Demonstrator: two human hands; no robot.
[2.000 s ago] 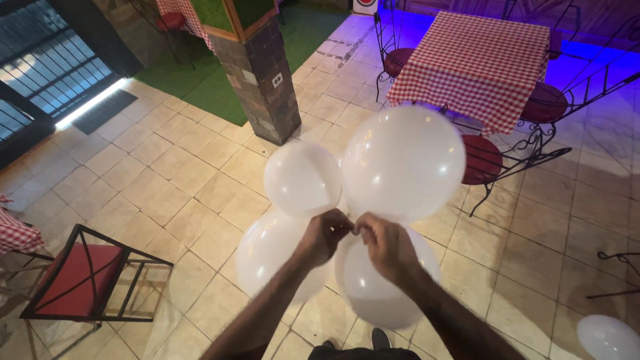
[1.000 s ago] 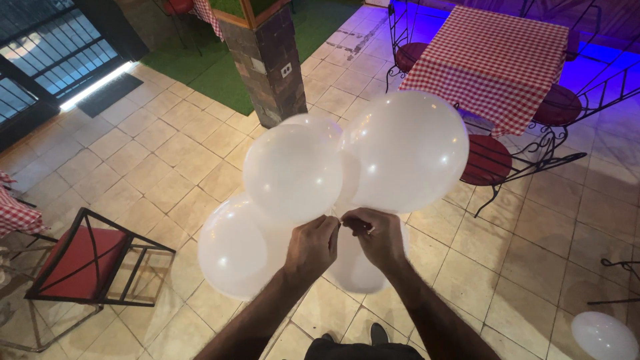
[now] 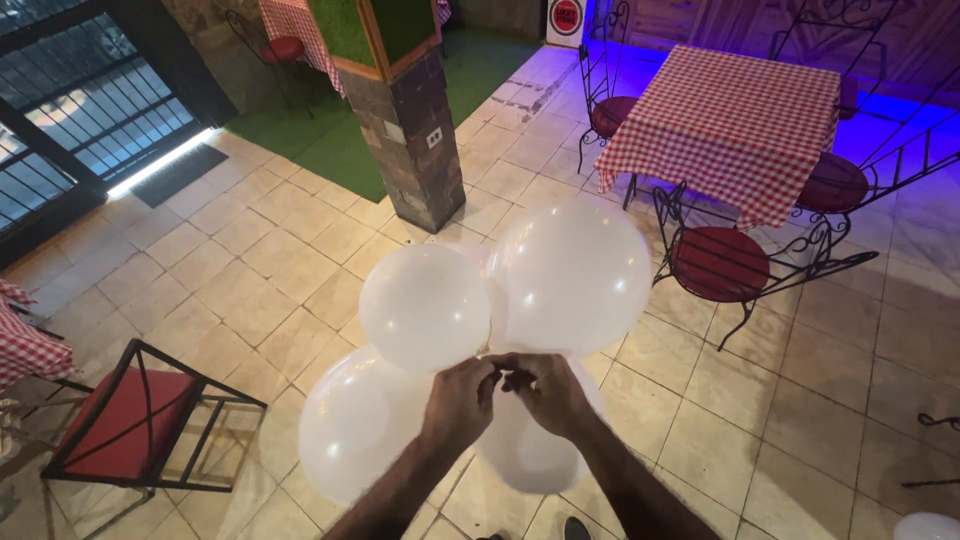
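Note:
A cluster of several white balloons hangs in front of me, round the point where my hands meet. The largest balloon (image 3: 571, 276) is at the upper right, a smaller balloon (image 3: 424, 306) at the upper left, another balloon (image 3: 356, 424) at the lower left, and one more balloon (image 3: 536, 457) below, partly behind my right hand. My left hand (image 3: 463, 394) pinches the cluster's middle with bent fingers. Touching it, my right hand (image 3: 546, 386) has its thumb and forefinger at the same spot. The balloon necks are mostly hidden by my fingers.
A table with a red checkered cloth (image 3: 727, 127) and metal chairs, one with a red seat (image 3: 720, 262), stands at the upper right. A stone-clad pillar (image 3: 412, 142) rises ahead. A red-seated chair (image 3: 127, 420) is at the left. A loose white balloon (image 3: 926, 527) lies lower right.
The balloons have shifted and turned about my hands; the upper-left one overlapped another a second ago and now sits lower. Both hands remain together at the cluster's middle.

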